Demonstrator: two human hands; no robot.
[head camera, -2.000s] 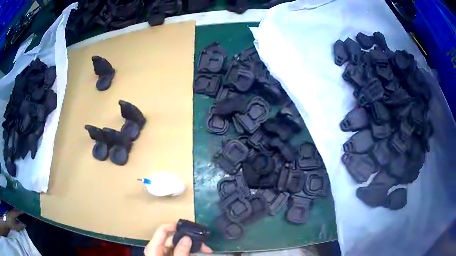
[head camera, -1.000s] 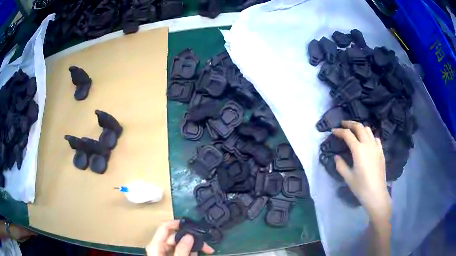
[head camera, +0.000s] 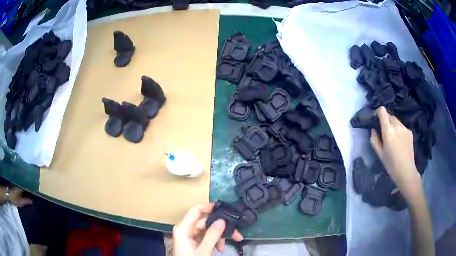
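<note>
My left hand (head camera: 200, 231) holds a dark part (head camera: 225, 218), likely a seat base, at the table's front edge. My right hand (head camera: 395, 145) is over the heap of dark backrests (head camera: 417, 95) on the white liner sheet (head camera: 320, 60). Its fingers are at one backrest (head camera: 366, 118); whether they grip it is unclear. Loose seat bases (head camera: 252, 142) lie heaped on the green table (head camera: 225, 200). A white glue bottle (head camera: 184, 164) with a blue tip lies on the cardboard (head camera: 100, 175). Several L-shaped seat assemblies (head camera: 134, 131) stand on the cardboard.
Another heap of dark parts (head camera: 37, 85) lies on a white sheet (head camera: 70, 95) at left. A blue crate (head camera: 442, 45) is at the upper right. Dark parts (head camera: 180, 4) show at the back edge. Another person's hand (head camera: 19, 197) is at the lower left.
My right hand came into view and reached the right heap, and its fingers are now at another backrest. My left hand still holds its part. The camera view has shifted.
</note>
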